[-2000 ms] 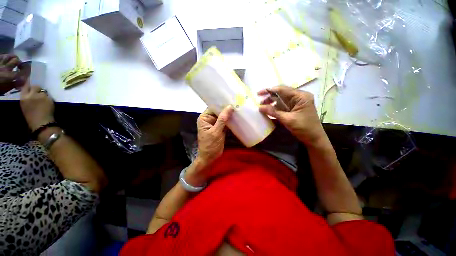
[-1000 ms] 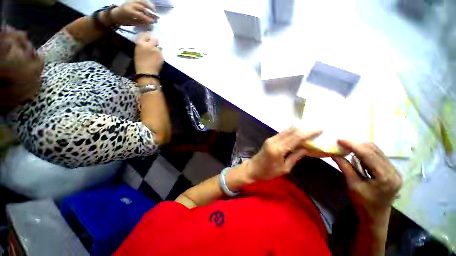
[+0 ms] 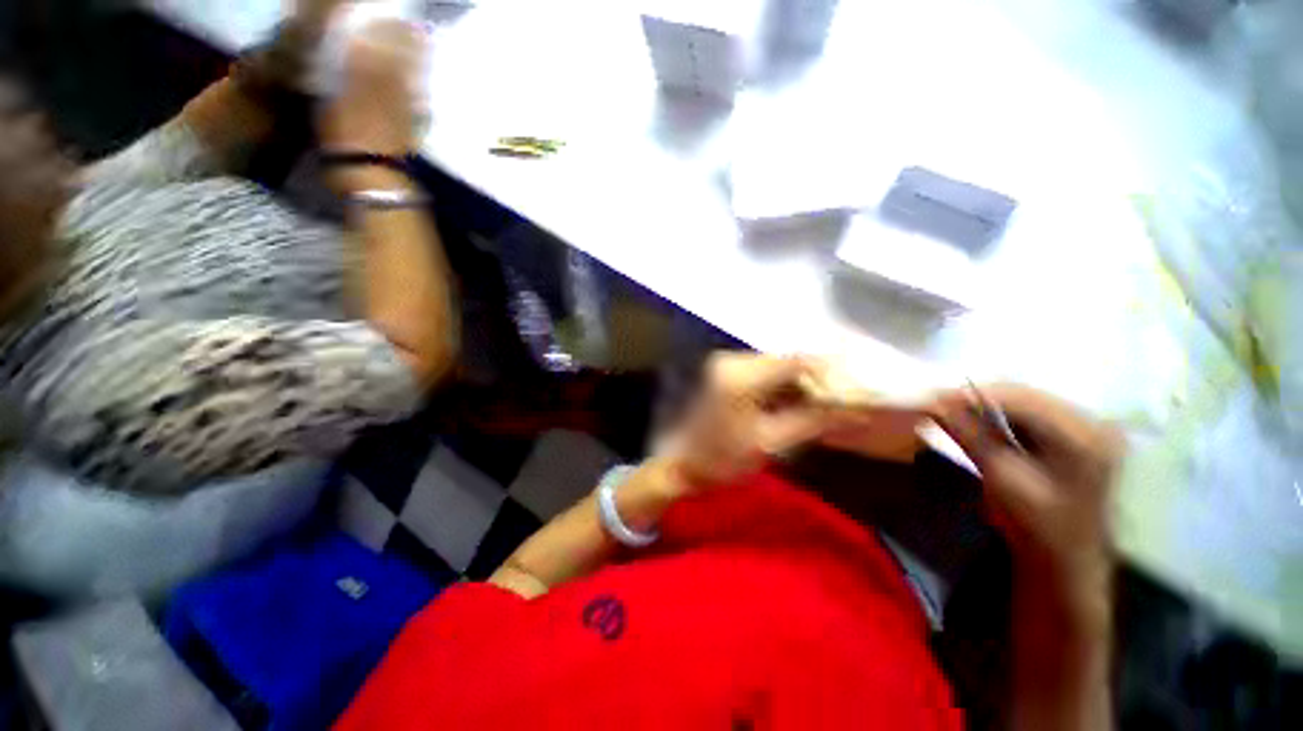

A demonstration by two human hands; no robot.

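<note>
My left hand and my right hand are at the table's front edge, both blurred. Between them they hold a yellow-white sheet, seen nearly edge-on. My left fingers and thumb pinch its left end and my right fingers are at its right end. A thin dark tool, perhaps a knife, shows between my right fingers, with a small white piece below it. An open white box base sits on the table just beyond my hands.
A white box is left of the open base, with another box behind. A yellow strip stack lies further left. A person in a spotted shirt works at the left. Clear plastic hangs below the table edge.
The view has swung left since the first frame. In the last second the sheet has turned to nearly edge-on, and my left hand has moved slightly left. The neighbour's hands have moved and are blurred.
</note>
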